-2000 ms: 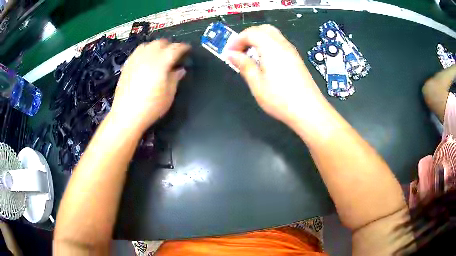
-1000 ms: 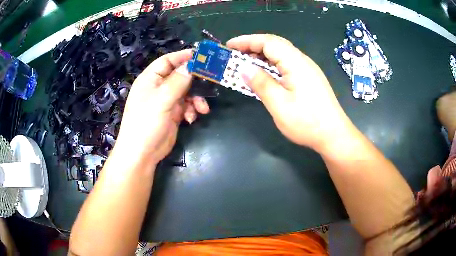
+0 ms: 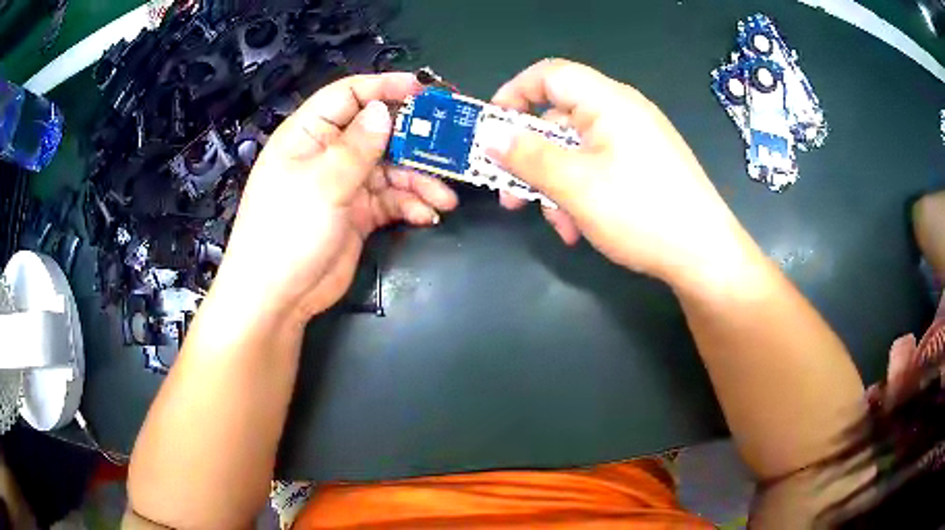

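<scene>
A phone mainboard [image 3: 440, 129], blue at its left end and white with dots at its right, is held level between my two hands. My left hand [image 3: 347, 171] grips the blue end between thumb and fingers. My right hand [image 3: 591, 166] grips the white end, with its thumb on the dotted face. A tiny dark round part on a short lead [image 3: 427, 78] sticks out above the blue end. Whether a black bracket sits under the board is hidden.
A large heap of black plastic brackets [image 3: 197, 114] lies left. A loose black bracket [image 3: 379, 290] lies by my left wrist. Overlapping waiting boards [image 3: 769, 109] lie right. A white fan [image 3: 47, 336] and a blue-tinted bottle [image 3: 29, 126] are far left. Another person's arm [image 3: 929, 233] shows at right.
My left hand has come from the heap to the board's blue end. The board has turned nearly level, and its dotted face now shows more between my hands.
</scene>
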